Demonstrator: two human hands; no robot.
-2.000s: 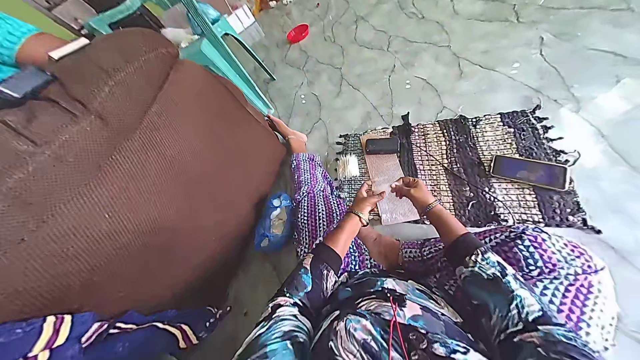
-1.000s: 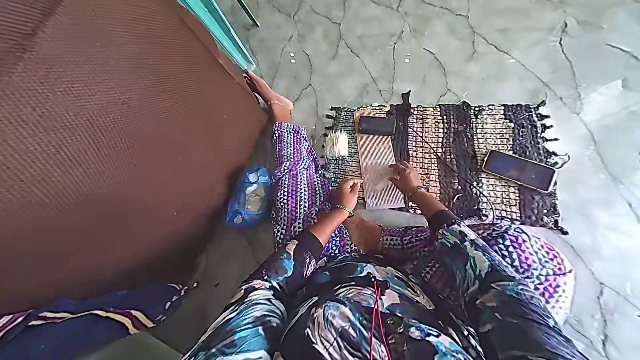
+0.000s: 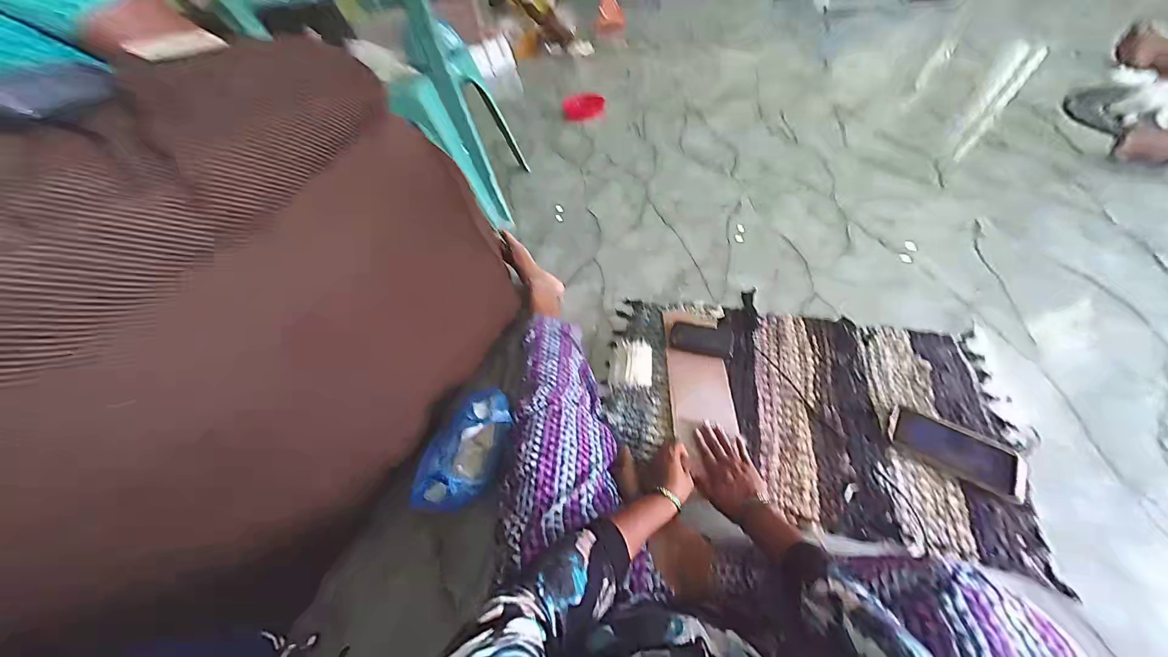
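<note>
A pinkish-brown flat board [image 3: 698, 392] lies lengthwise on a striped woven rag mat [image 3: 830, 411]. My right hand [image 3: 727, 470] rests palm down on the board's near end, its fingers spread. My left hand [image 3: 671, 473] is at the near left corner of the board, fingers bent; whether it pinches anything is too blurred to tell. Across the board's far end lies a small black block-like object [image 3: 701, 339]. A bundle of thin white sticks [image 3: 631, 363] sits on the mat, left of the board. A phone [image 3: 958, 453] lies on the mat's right part.
A blue plastic bag [image 3: 464, 449] with pale contents is beside my left leg. A large brown ribbed surface [image 3: 274, 347] fills the left side, near a teal plastic chair [image 3: 456, 119]. A red dish [image 3: 584, 107] stands on the cracked floor. Parts of other people show at the upper corners.
My right hand has gone from fingers meeting the left over the board to lying flat on it. My left hand has moved to the board's near left corner. The view has shifted.
</note>
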